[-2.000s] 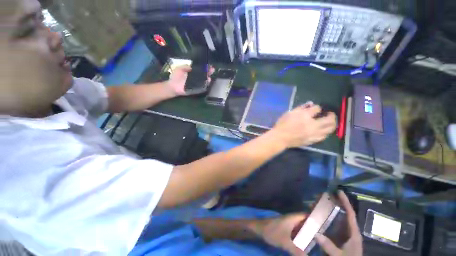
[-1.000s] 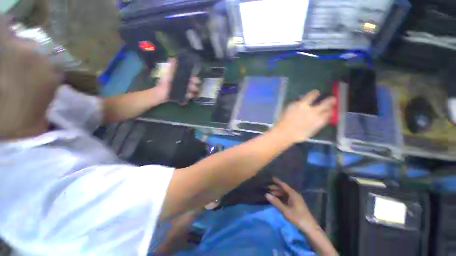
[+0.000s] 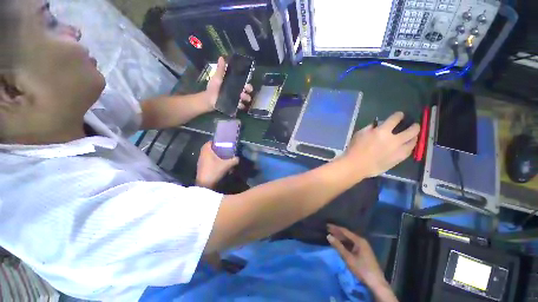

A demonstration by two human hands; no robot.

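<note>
My left hand [image 3: 213,168] reaches out beyond the other person's forearm and holds a smartphone [image 3: 226,137] upright at the bench's front edge. Its face looks pale purple with a bright band. The arm behind this hand is largely hidden by the other person's arm. My right hand [image 3: 357,256] is empty over my lap at the bottom, with its fingers slightly apart.
A person in a white shirt [image 3: 112,206] leans in from the left, holding a dark phone [image 3: 236,85] and a mouse [image 3: 402,125]. Coupler plates [image 3: 327,122] and a phone assembly [image 3: 268,97] lie on the mat. A phone tray [image 3: 433,265] is lower right.
My hands were together around a phone at the lower right. They have separated; my left hand has moved to the upper left with a phone, and my right hand is empty.
</note>
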